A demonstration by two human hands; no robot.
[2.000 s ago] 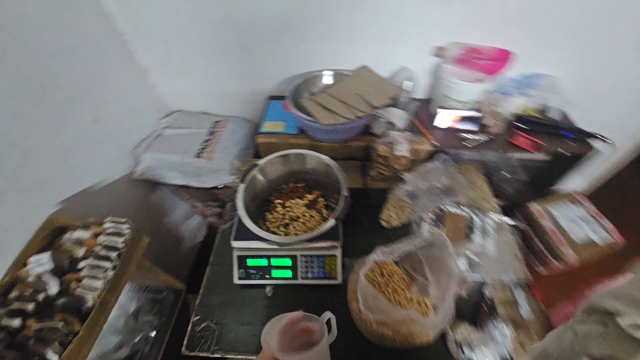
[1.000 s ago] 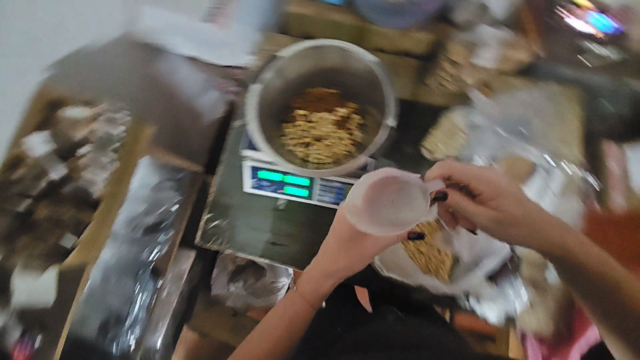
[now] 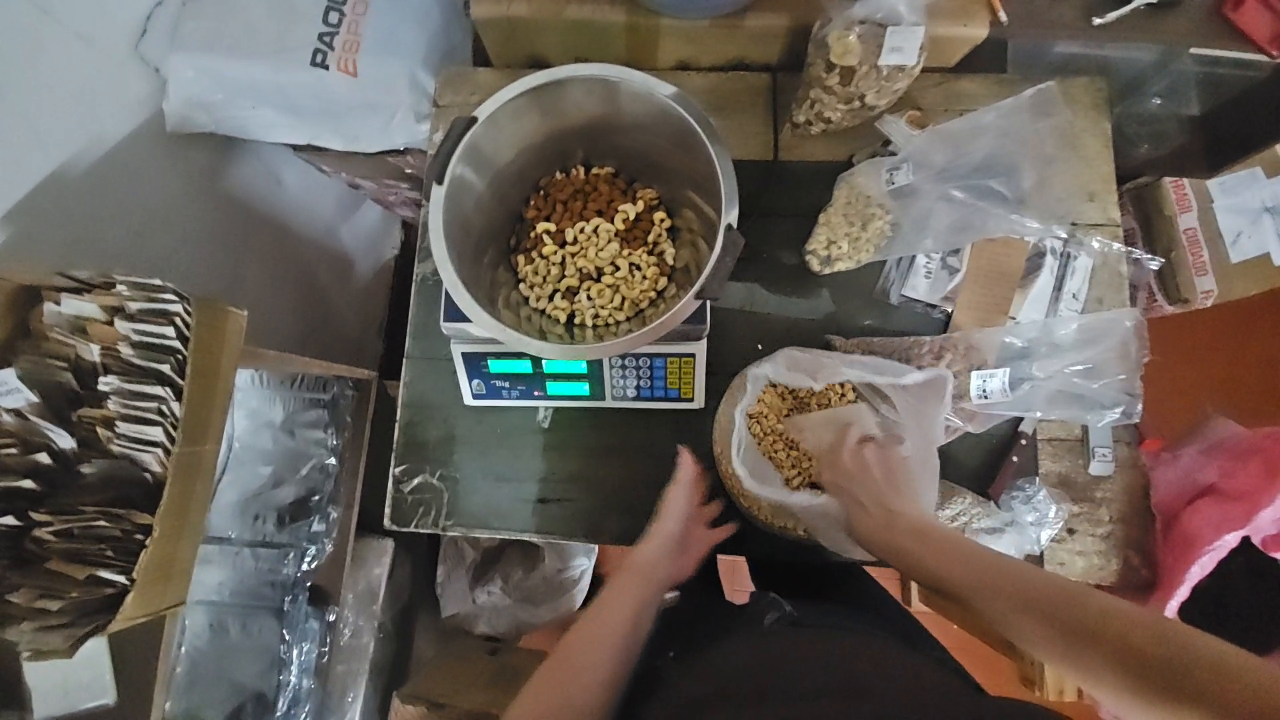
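My right hand (image 3: 865, 465) is inside the open white plastic bag (image 3: 920, 410) of peanuts (image 3: 785, 430), shut on a translucent plastic cup (image 3: 825, 430), partly hidden and blurred by motion. My left hand (image 3: 685, 525) hangs empty with fingers apart, left of that bag, above the dark tabletop's front edge. A steel pot (image 3: 480, 210) stands on the digital scale (image 3: 580, 375), whose display is lit green. Inside the pot lie cashews (image 3: 595, 270) and almonds (image 3: 575, 200).
On the right lie a clear bag of pale nuts (image 3: 850, 225), a labelled clear bag (image 3: 1060, 370) and a knife (image 3: 1018, 460). At the left stands a cardboard box (image 3: 205, 430) of packets beside silver pouches (image 3: 265, 450). Another nut bag (image 3: 860, 70) is behind.
A second ago both hands were at the cup near the scale. Now my right hand has moved with the cup into the peanut bag, and my left hand has let go of it.
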